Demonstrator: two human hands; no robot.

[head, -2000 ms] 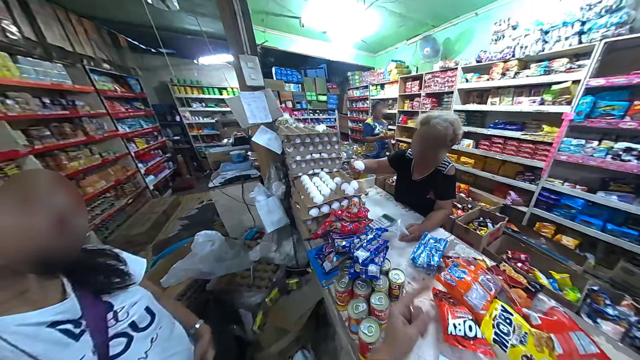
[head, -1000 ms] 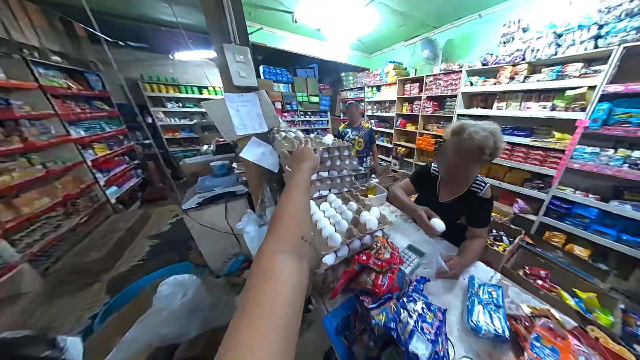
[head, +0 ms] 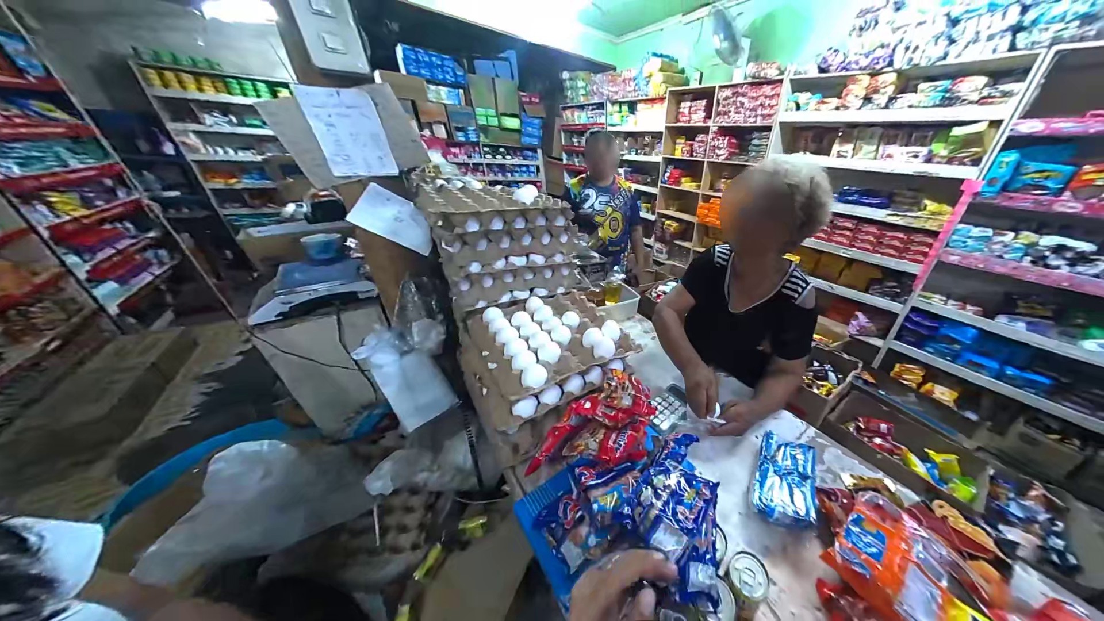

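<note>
At the bottom edge, my left hand is partly cut off, its fingers curled beside blue snack packets and cans. Whether it holds anything cannot be told. My right hand is not in view. Beyond the packets stand stacked cardboard egg trays; white eggs fill part of a lower tray, and one egg lies on the top tray. Red snack packets rest against the stack. Across the counter, a person in a black top holds something small and white between both hands, over clear plastic.
A calculator and blue-white packs lie on the counter. Orange packs cover its right side. A second person stands behind. Stocked shelves surround the counter; a blue-rimmed tub with plastic is at left.
One second ago an arm reached to the top egg trays; it has drawn back to the bottom edge. The person across has brought both hands together, lower over the counter. My view has swung.
</note>
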